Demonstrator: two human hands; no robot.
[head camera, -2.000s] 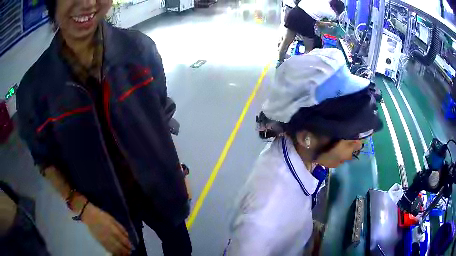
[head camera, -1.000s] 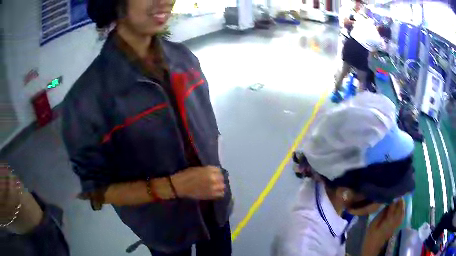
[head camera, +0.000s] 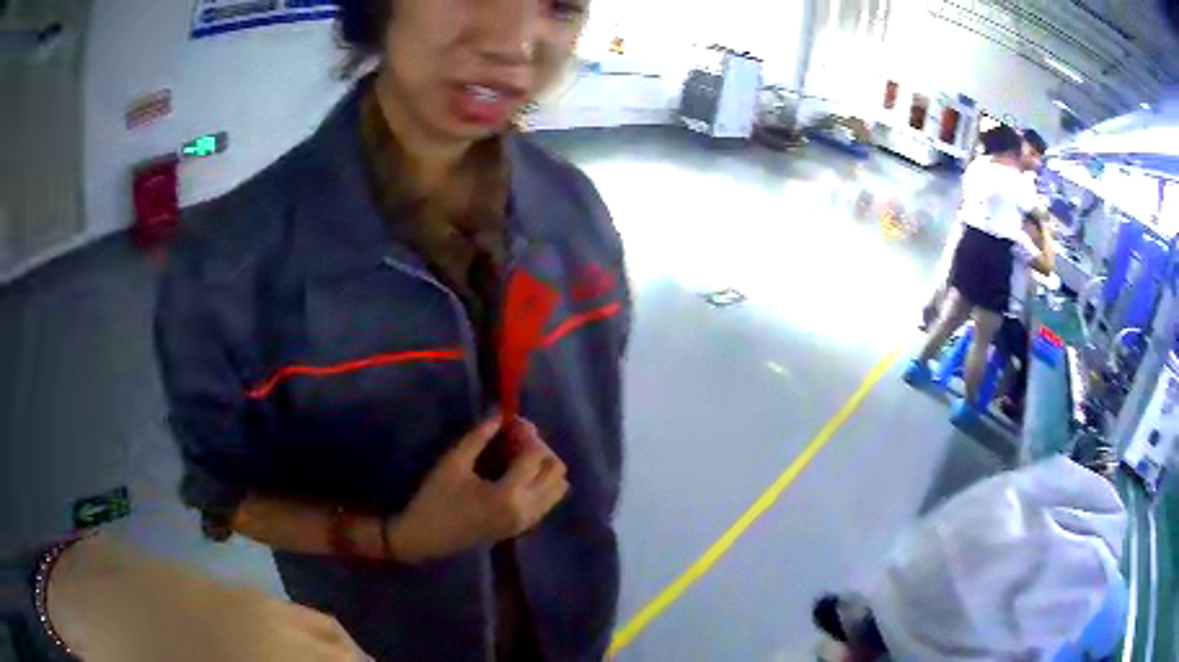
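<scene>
A hand and wrist with a beaded bracelet, which look like my left hand, reach in large and blurred from the lower left edge. The fingers are cut off by the bottom edge, so whether they hold anything is hidden. My right hand is out of the picture. Nearest in front stands a person in a dark grey jacket with red trim. One hand of this person is bent up at the jacket's front, fingers at the red edge.
A white work cap of a worker shows at the lower right, beside the green bench. A yellow line crosses the grey floor. People in white tops stand by the bench farther back. A red box is at the left wall.
The view has turned up and right; the capped worker has sunk to the lower right corner. The standing person's hand has risen to the jacket front. The braceleted hand now reaches further in.
</scene>
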